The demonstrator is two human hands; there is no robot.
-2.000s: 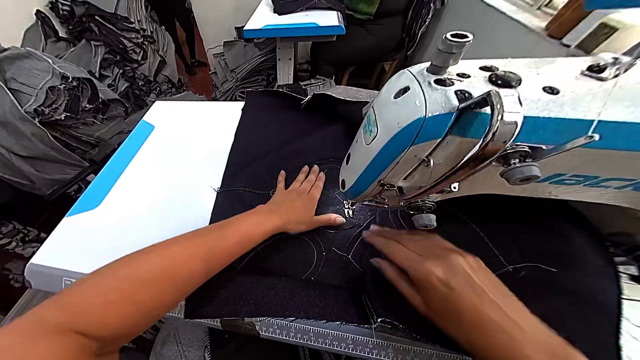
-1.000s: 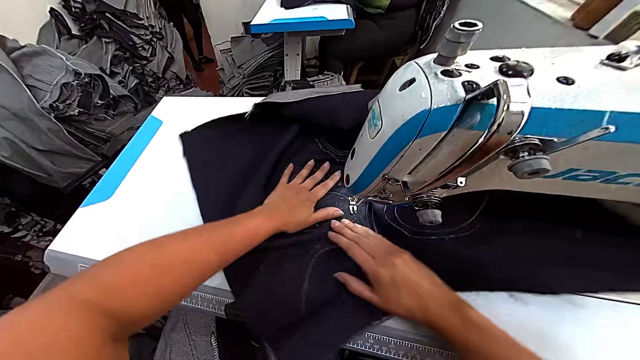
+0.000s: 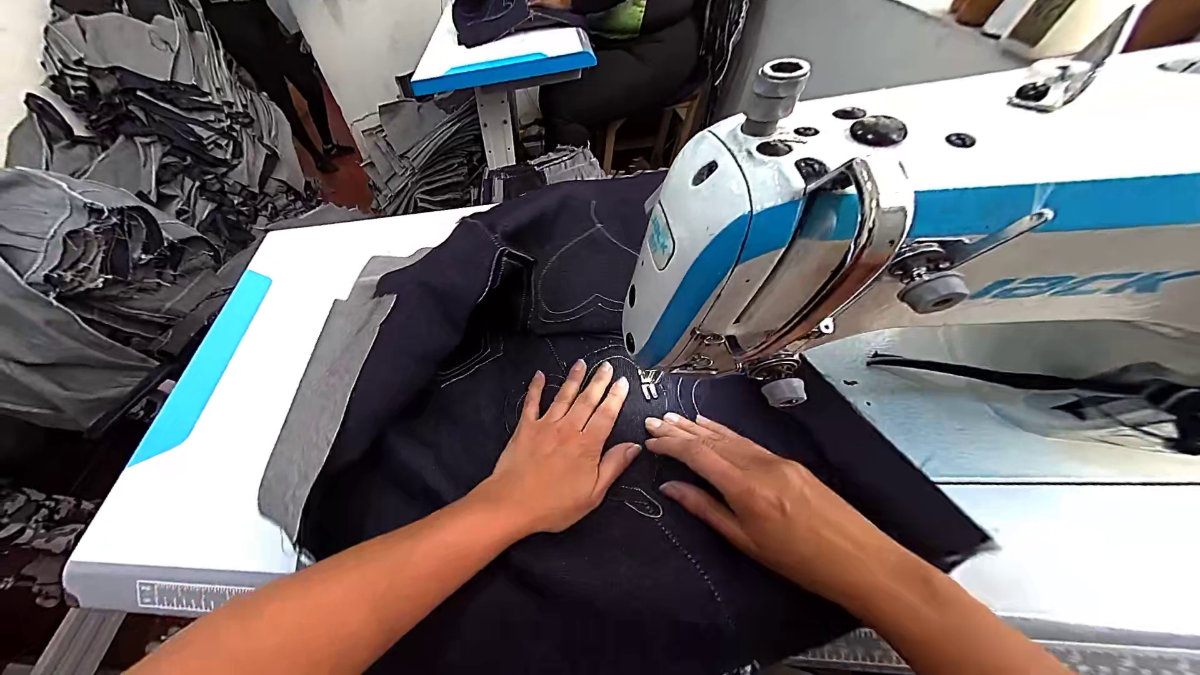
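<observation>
Dark denim fabric (image 3: pixel 562 600) with pale curved stitching lies bunched on the white sewing table (image 3: pixel 281 328), its grey underside showing along the left edge. A Jack sewing machine (image 3: pixel 712 234) stands over it, and its presser foot (image 3: pixel 649 383) is on the fabric. My left hand (image 3: pixel 567 450) rests flat on the denim, fingers spread, just left of and below the foot. Below and right of the foot, my right hand (image 3: pixel 741 478) lies palm down on the cloth, fingers partly spread. Neither hand grips anything that I can see. The needle is hard to make out.
Heaps of grey and dark fabric pieces (image 3: pixel 159 112) lie at the left, beyond the table. A person (image 3: pixel 619 94) sits at another blue-edged table (image 3: pixel 506 66) at the back, and another person's legs (image 3: pixel 281 75) show nearby. A dark strip (image 3: pixel 984 375) lies behind the machine's arm.
The denim has been turned and shifted under the foot; its grey underside now folds out at left, and a corner sticks out at right. Both hands remain near the foot.
</observation>
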